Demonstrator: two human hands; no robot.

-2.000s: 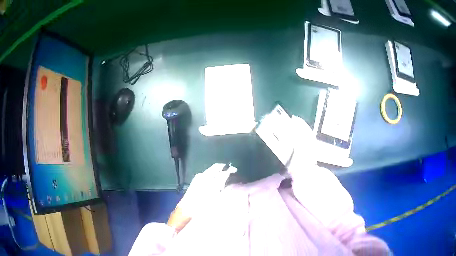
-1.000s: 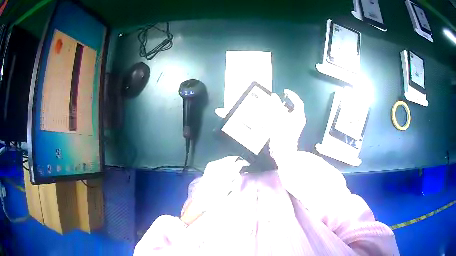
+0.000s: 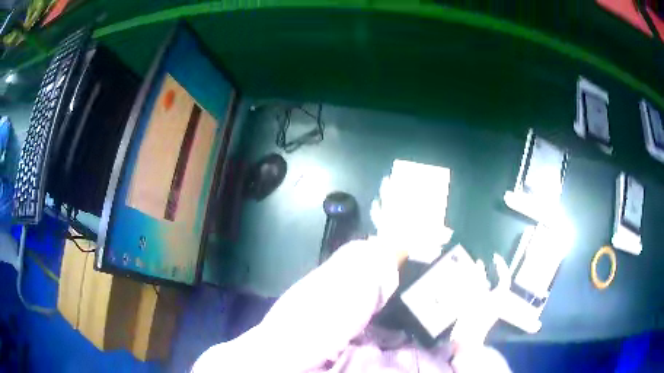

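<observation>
A pale-screened e-reader (image 3: 437, 293) is tilted low in front of me. My right hand (image 3: 482, 306), in a white glove, holds its right side, with some fingertips raised apart. My left hand (image 3: 384, 232), also white-gloved, is at the left edge of a white packing tray (image 3: 422, 191) on the bench. Glare merges this hand with the tray, so whether it grips it is unclear. A black barcode scanner (image 3: 339, 218) stands left of the tray, its lower part hidden by my left sleeve.
Several e-readers on white trays (image 3: 543, 171) lie at the right, beside a yellow tape ring (image 3: 603, 267). A mouse (image 3: 266, 176) and coiled cable (image 3: 300, 130) lie at the left. The monitor (image 3: 171, 164) stands left, with a keyboard (image 3: 49, 127) behind it. A green bar crosses the back.
My left hand has moved from near my body up to the tray's left edge. The e-reader has moved off the tray, down and right, with my right hand. The view has shifted.
</observation>
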